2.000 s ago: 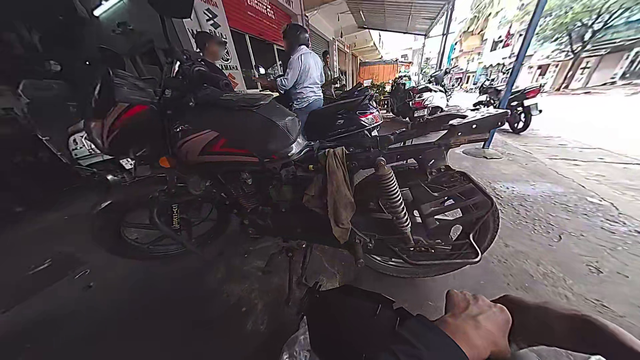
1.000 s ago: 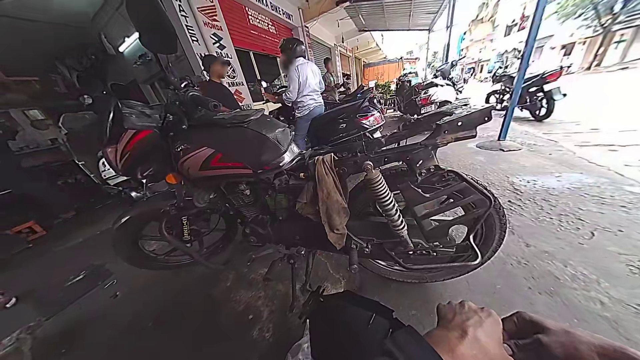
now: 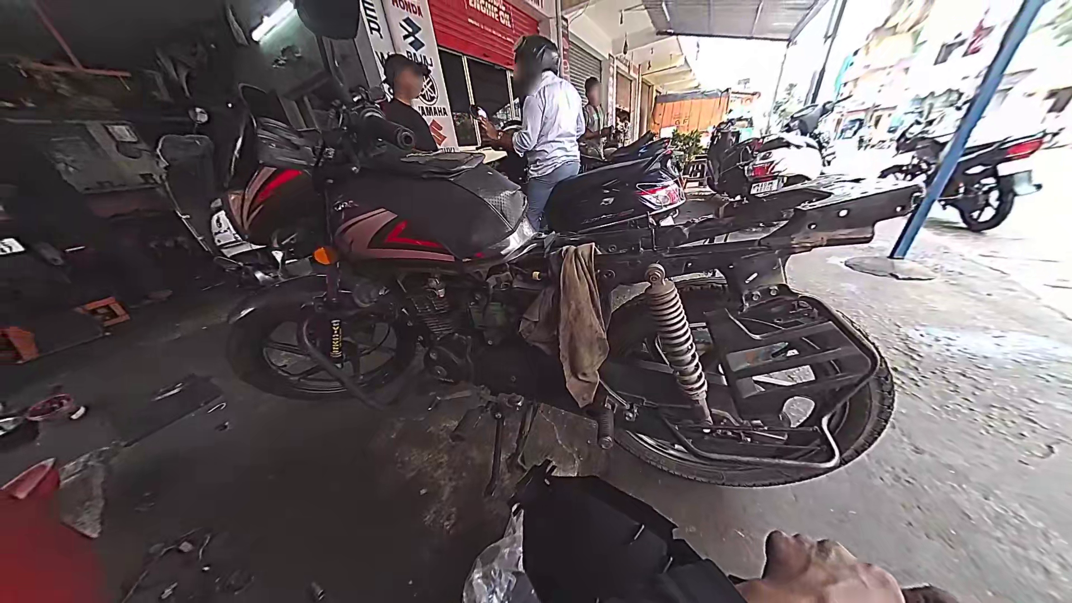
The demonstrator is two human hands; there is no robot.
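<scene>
One of my bare hands (image 3: 821,569) shows at the bottom right edge, fingers bent, beside a black fabric item (image 3: 603,536). A sliver of skin lies to its right; whether it is my other hand or forearm, and which hand is left or right, I cannot tell. No held object is visible. Beyond stands a motorcycle with a black and red fuel tank (image 3: 419,209), its rear frame (image 3: 821,218) bare. A brown cloth (image 3: 582,327) hangs at its middle. The coil-spring shock absorber (image 3: 677,343) and metal side guard (image 3: 787,368) are near the rear wheel (image 3: 879,402).
Clear plastic (image 3: 502,569) lies beside the black item. A red bowl (image 3: 50,408) and a dark flat piece (image 3: 172,406) rest on the left floor. Several people stand behind the motorcycle, one in a white shirt (image 3: 553,117). A blue post (image 3: 963,134) rises at right, near parked motorcycles.
The hand beside the black item is now lower in view, and less of the other skin area shows. The view has shifted, showing more floor at left.
</scene>
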